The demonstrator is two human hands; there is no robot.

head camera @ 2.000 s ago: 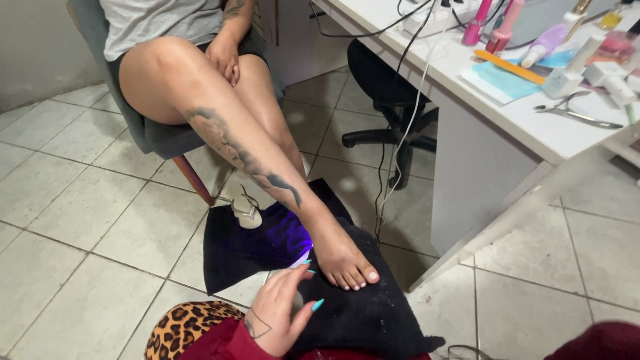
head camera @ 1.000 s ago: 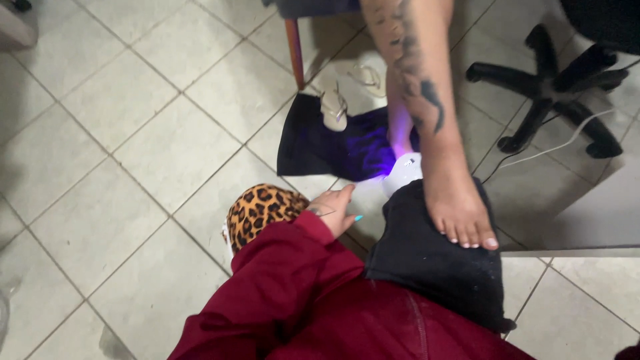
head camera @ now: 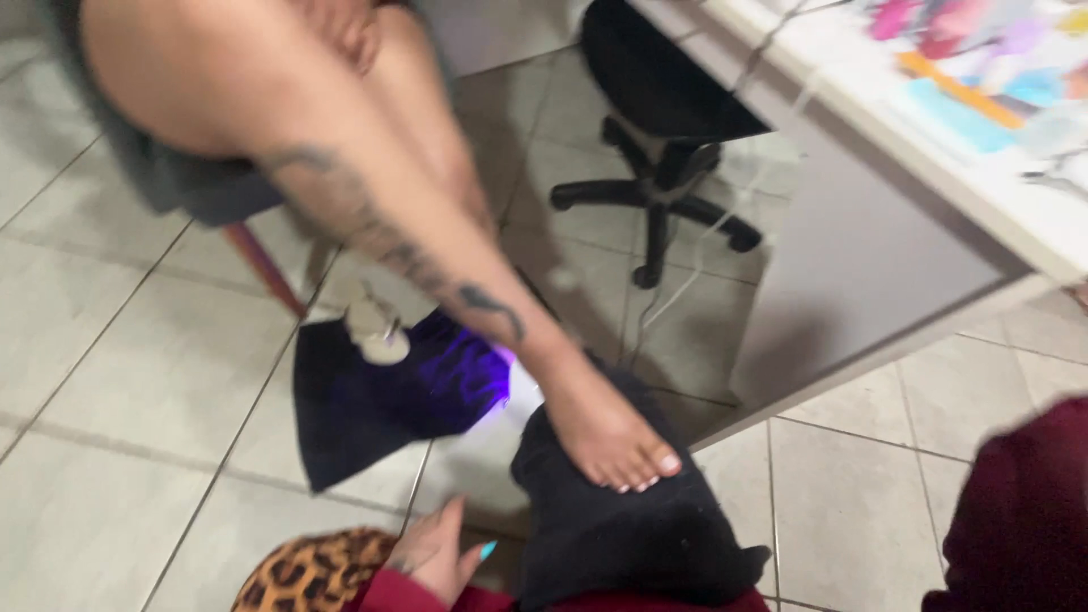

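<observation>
My left hand (head camera: 438, 552), with a turquoise nail on the thumb, is low in the view beside a leopard-print item (head camera: 319, 569). No object shows in it, though its fingers are blurred and partly hidden. Right of it, another person's bare foot (head camera: 608, 429) with pale nails rests on a black towel (head camera: 629, 535) over my lap. Behind that ankle, a white lamp (head camera: 523, 387) gives off violet light onto a black cloth (head camera: 348, 425) on the floor. My right hand is out of view; only a dark red sleeve (head camera: 1020, 510) shows at the right edge.
A white desk (head camera: 1050, 208) at the upper right holds an orange nail file (head camera: 960, 89) and several blurred bottles. Beneath it are a black swivel chair (head camera: 659, 183) and a white cable (head camera: 688, 276). A flip-flop (head camera: 378, 327) lies on the black cloth near the seated person's chair (head camera: 229, 195).
The view swung down to the floor and back up to the desk. Two seconds ago my left hand was spread close to the foot; now it is lower, beside the leopard-print item.
</observation>
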